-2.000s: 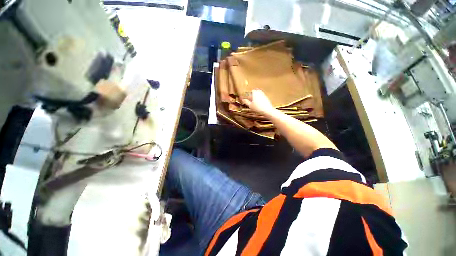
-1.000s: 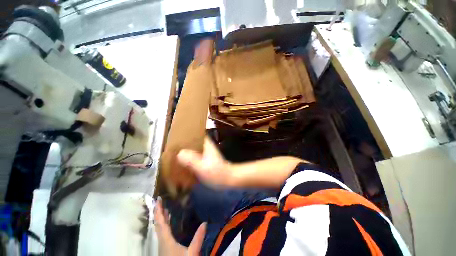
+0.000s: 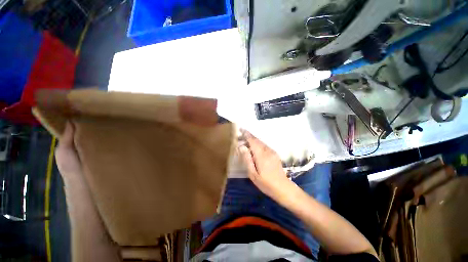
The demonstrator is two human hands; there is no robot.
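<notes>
A tan-brown panel (image 3: 154,169) is held up in front of me, left of the machine, with a folded strip and darker brown patches along its top edge. My left hand (image 3: 67,148) grips its left side, partly hidden behind it. My right hand (image 3: 257,159) is bare, at the panel's right edge; whether its fingers hold the panel is not clear. The white guard (image 3: 287,86) of the sewing machine (image 3: 282,30) lies above the dark needle plate (image 3: 281,106).
A blue bin (image 3: 179,25) stands beyond the white table (image 3: 174,64). A red bin (image 3: 51,69) is at the left. Panel stacks lie at the lower right (image 3: 441,215) and below the held panel (image 3: 141,253). Pink-red snips (image 3: 351,130) and a tape roll (image 3: 445,109) lie on the machine.
The view has swung from the right-hand panel stack to the machine and the left side. A panel has been taken from that stack and is now raised at the left.
</notes>
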